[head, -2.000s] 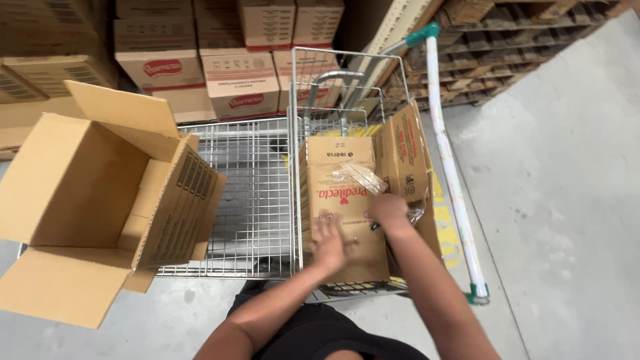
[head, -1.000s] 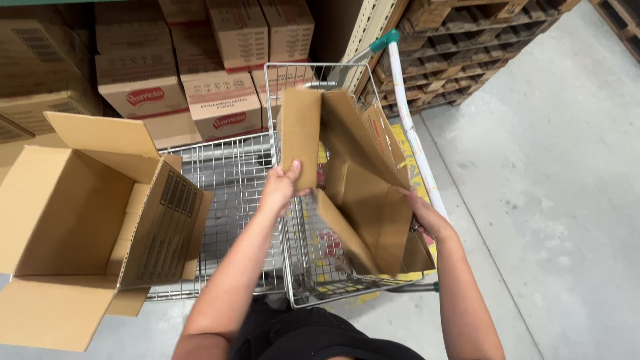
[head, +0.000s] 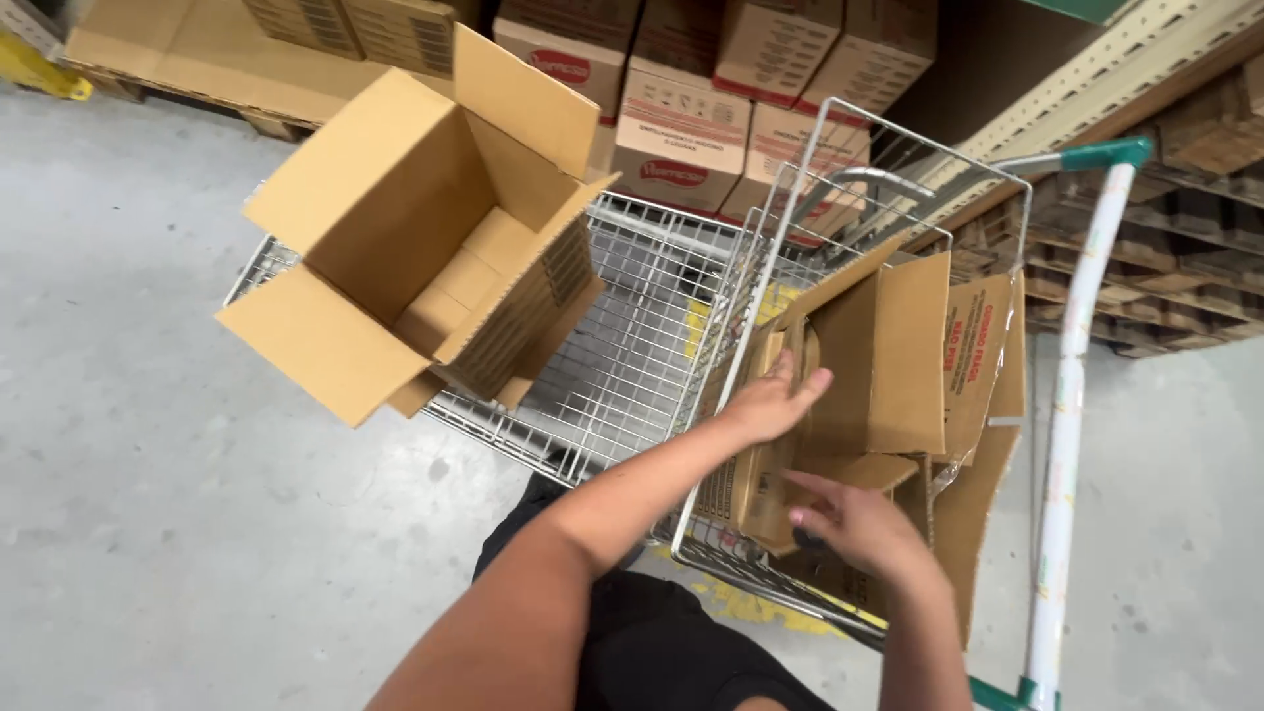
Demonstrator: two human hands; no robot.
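My left hand [head: 775, 400] rests with spread fingers on the upper side of an opened cardboard box [head: 908, 360] standing in the cart's upper wire basket [head: 829, 109]. Close by, my right hand [head: 854, 518] hovers at the box's lower part, fingers apart, a small dark object at its palm side; whether it touches the cardboard is hard to tell. Flattened cardboard [head: 973, 360] with red print and torn clear tape stands behind the box, toward the cart handle [head: 1081, 385]. At the other end of the cart, a large empty cardboard box [head: 395, 188] sits tilted, flaps spread, on the lower wire deck [head: 632, 326].
Stacked printed cartons [head: 681, 148] stand behind the cart on a shelf level. A perforated metal rack upright [head: 1047, 99] and stacked wooden pallets [head: 1165, 267] are at the right. A cardboard-covered pallet [head: 197, 59] lies at the upper left.
The box that both hands held up by its flaps one second ago is now down in the basket. Both hands have let go of the flaps. The view has turned.
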